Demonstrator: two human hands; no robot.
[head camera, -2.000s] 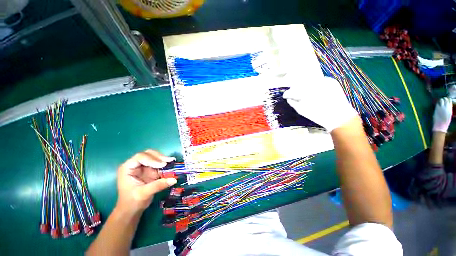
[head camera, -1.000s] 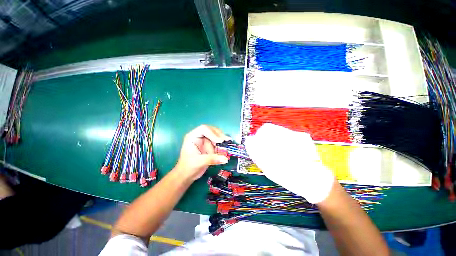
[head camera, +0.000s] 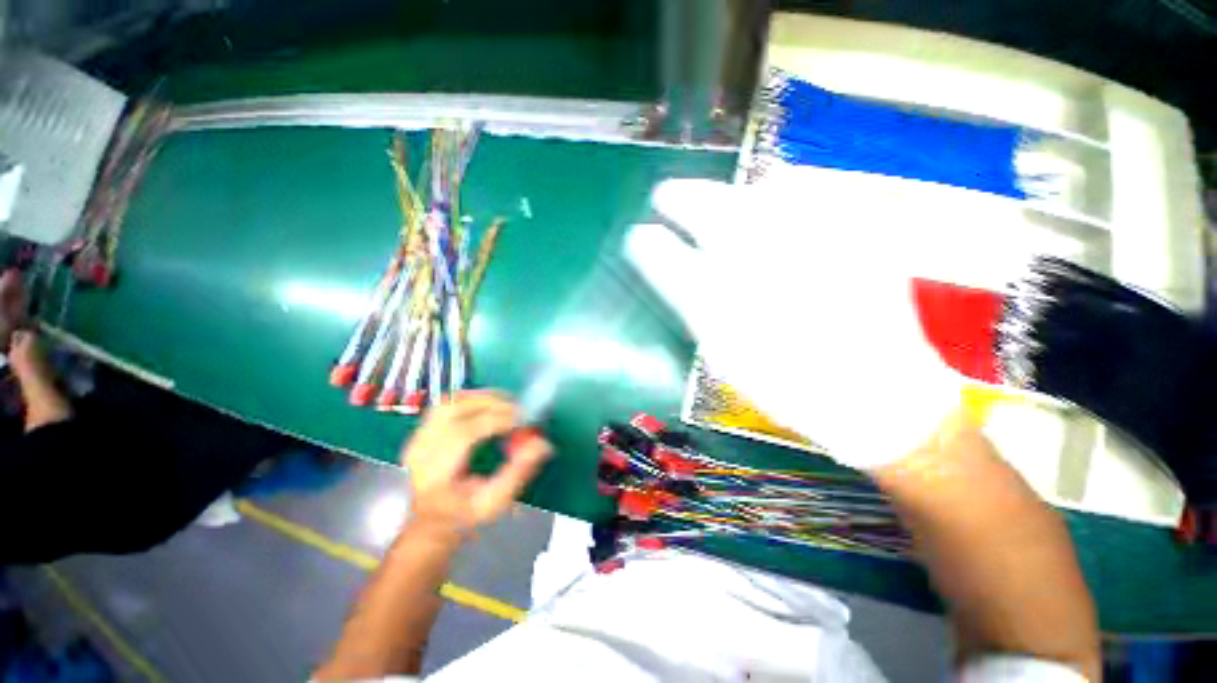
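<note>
My bare left hand (head camera: 467, 460) pinches a small red connector housing (head camera: 530, 438) in front of the bench edge. Blurred wires run up and right from it. My right hand, in a white glove (head camera: 814, 327), is over the left part of the wire tray (head camera: 1154, 147), fingers pointing left and apart, with no wire clearly seen in them. It hides much of the red wires (head camera: 958, 327) and yellow wires (head camera: 754, 416). Blue wires (head camera: 901, 138) and black wires (head camera: 1114, 347) show. Part-filled harnesses (head camera: 774, 494) lie below the tray, housings to the left.
A fanned harness bundle (head camera: 430, 274) lies on the green mat (head camera: 240, 254), red housings toward me. More harnesses (head camera: 123, 180) lie at far left beside a light grey box (head camera: 54, 147). Another person's hand (head camera: 34, 367) shows at the left edge. A metal upright (head camera: 714, 67) stands behind.
The view has swung left. My left hand has moved toward the bench's front edge with the housing. My right hand has moved up and away from it, opening its fingers.
</note>
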